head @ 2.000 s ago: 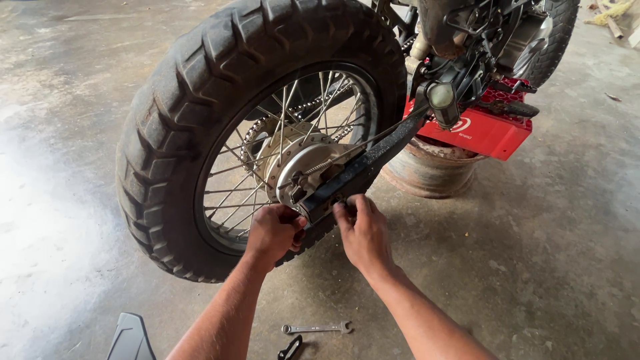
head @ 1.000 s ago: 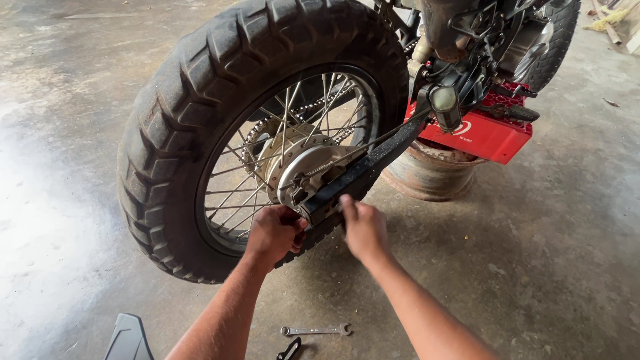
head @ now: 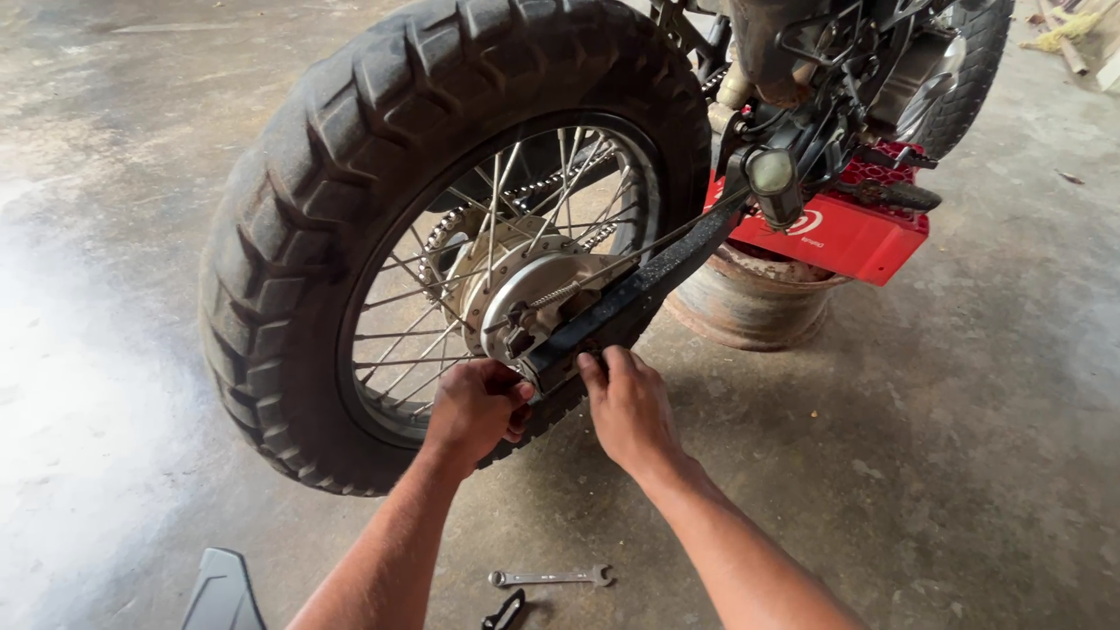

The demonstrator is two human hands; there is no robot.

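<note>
A motorcycle's spoked rear wheel, with its knobby tyre [head: 289,227], fills the left and middle of the head view. The black swingarm [head: 647,284] runs down to the axle beside the silver drum brake hub [head: 534,293]. At the rear end of the swingarm, my left hand [head: 477,407] has its fingers curled; what lies between them is hidden. My right hand [head: 630,402] has thumb and fingertips at the swingarm's outer side near the axle, and the small part under them is hard to make out.
A combination wrench [head: 553,577] and a small black part [head: 505,611] lie on the concrete floor. A grey panel [head: 223,591] is at the bottom left. Under the motorcycle, a red crate [head: 822,232] rests on a rusty wheel rim [head: 752,302]. The front wheel [head: 971,79] stands at upper right.
My right hand, blurred by motion a second ago, is sharp now with its fingertips at the swingarm. My left hand has stayed near the swingarm's end.
</note>
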